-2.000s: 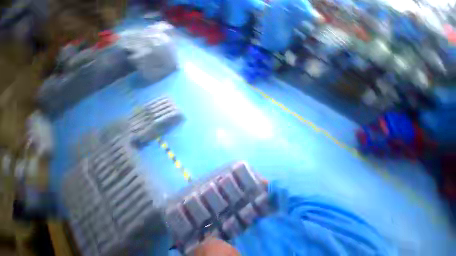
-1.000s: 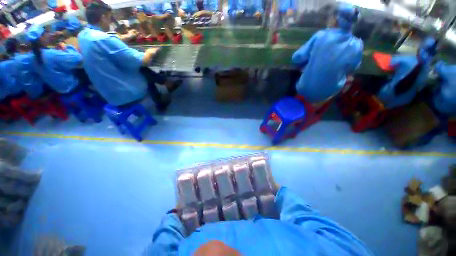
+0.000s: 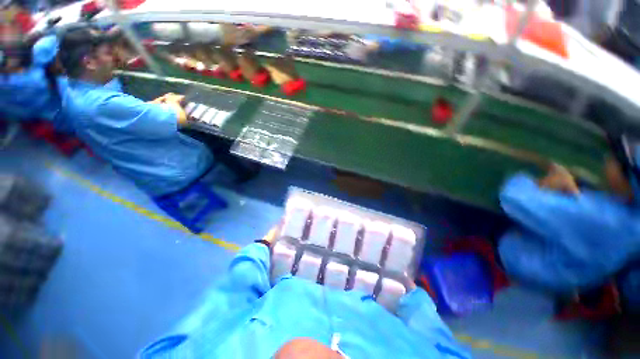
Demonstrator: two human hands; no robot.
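Note:
A filled clear tray [image 3: 349,236] with two rows of whitish rectangular units is held in front of my chest, its far edge towards the bench. My left hand [image 3: 272,235] grips its left side; a dark band shows at the wrist. My right hand [image 3: 410,285] is at its right side, mostly hidden by the tray and the blue sleeve. The near edge of the tray is partly hidden by my smock.
Ahead is the green bench [image 3: 365,149] with an empty clear tray [image 3: 272,133] overhanging its edge. Small red boxes [image 3: 293,86] stand behind it. A seated person [image 3: 133,133] is at left, another [image 3: 561,231] at right. A blue stool [image 3: 460,282] stands close at right.
I have come closer to the bench with the filled tray, which is now tilted the other way. The bench, the empty tray and the red boxes appear larger. Both hands still hold the tray.

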